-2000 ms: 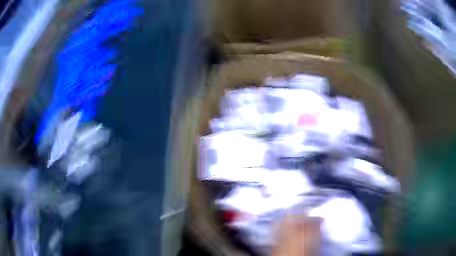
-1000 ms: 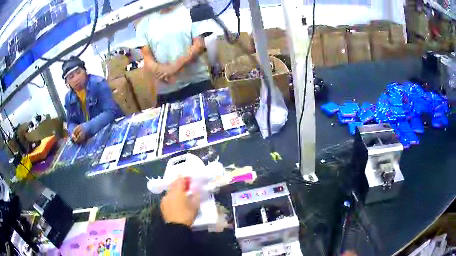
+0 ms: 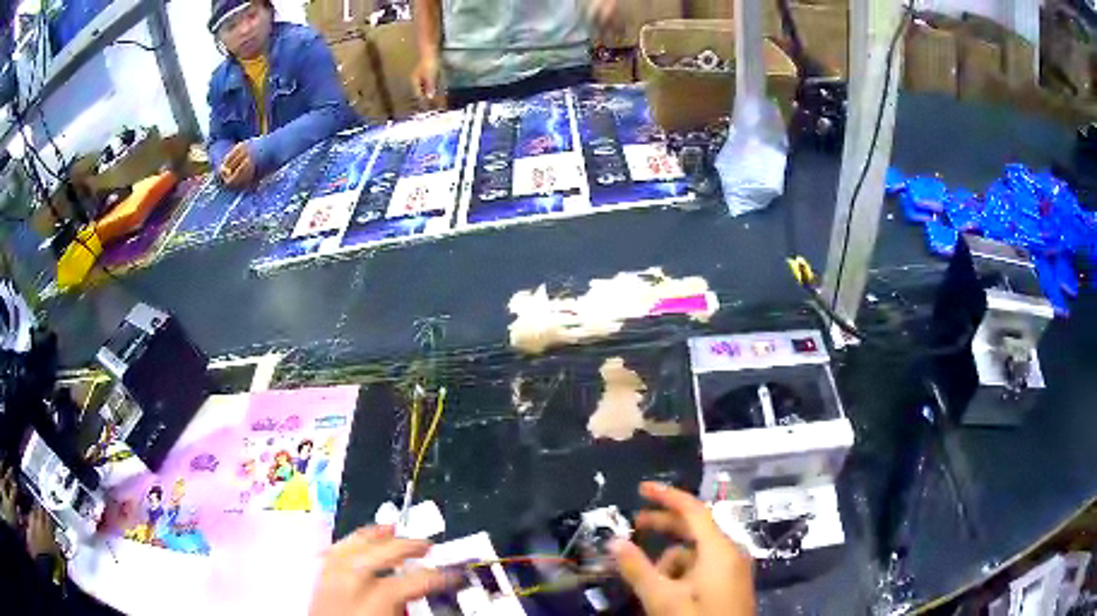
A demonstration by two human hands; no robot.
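A white toy housing (image 3: 467, 580) lies at the bottom centre of the bench, cut off by the lower edge. My left hand (image 3: 379, 580) rests on its left side, fingers over it. Rounded white pieces (image 3: 411, 520) show just above that hand. Thin orange and yellow wires (image 3: 529, 562) run right from the housing towards a small grey-dark mechanism (image 3: 600, 529). My right hand (image 3: 686, 556) is beside this mechanism, thumb and fingers apart, the thumb tip at its edge; no clear grip shows. Part of both hands is cut off below.
A screw feeder (image 3: 770, 451) stands right of my right hand, another (image 3: 1008, 337) further right. A metal post (image 3: 860, 181) rises behind. A pink princess sheet (image 3: 229, 481) lies left, blue printed sheets (image 3: 529, 181) across. Blue pieces (image 3: 1023, 211) lie far right. Two people are opposite.
The view has swung down and left. The white toy held up over the bench a second ago is now low at the bottom edge. Both hands are now in view, with wires and a small mechanism between them.
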